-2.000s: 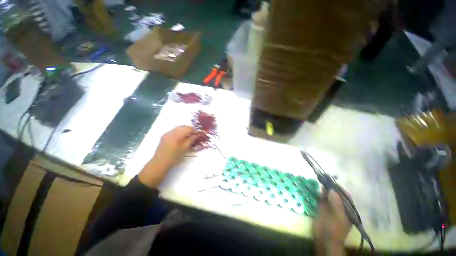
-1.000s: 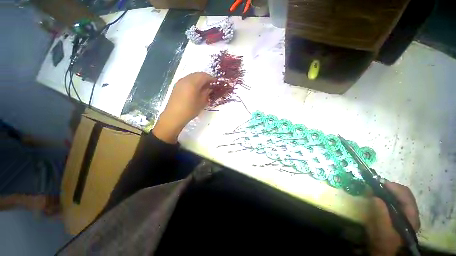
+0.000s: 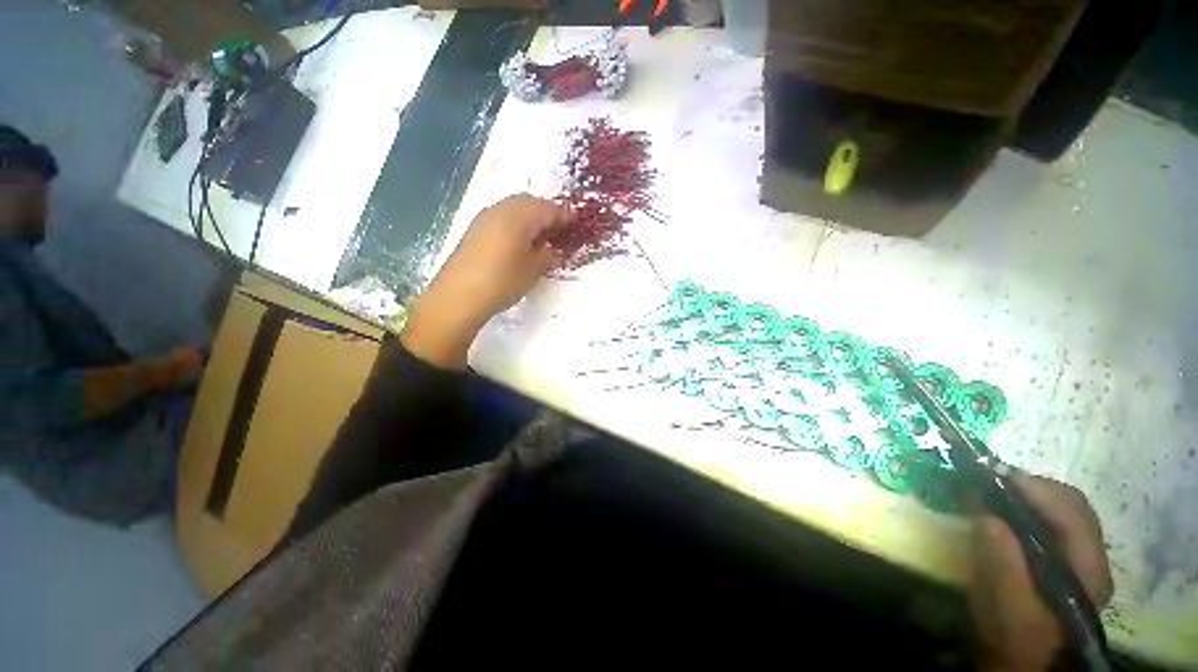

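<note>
A panel of round green circuit boards [image 3: 841, 348] lies on the white bench, its middle glaring white. Thin dark leads stick out from its left side. My right hand [image 3: 1044, 565] holds a soldering iron [image 3: 1012, 492] like a pen, its thin tip over the right part of the panel. My left hand [image 3: 499, 256] is at the left edge of a loose pile of red lead wires [image 3: 611, 171]; its fingertips are partly hidden at the wires, so a grip cannot be told. A tighter bundle of lead wires [image 3: 570, 79] with white ends lies beyond the pile.
A large brown box [image 3: 907, 79] with a yellow-green mark stands behind the panel. A tan carton [image 3: 283, 407] stands beside the bench at left. A person [image 3: 79, 381] sits beyond it. A black unit [image 3: 263, 138] with cords is on the far-left bench. Red-orange handles [image 3: 644, 7] show at the top edge.
The view has tilted down and moved closer to the panel. The iron's tip now shows over the panel's right part. The left hand remains at the wire pile. A person has come into view at left.
</note>
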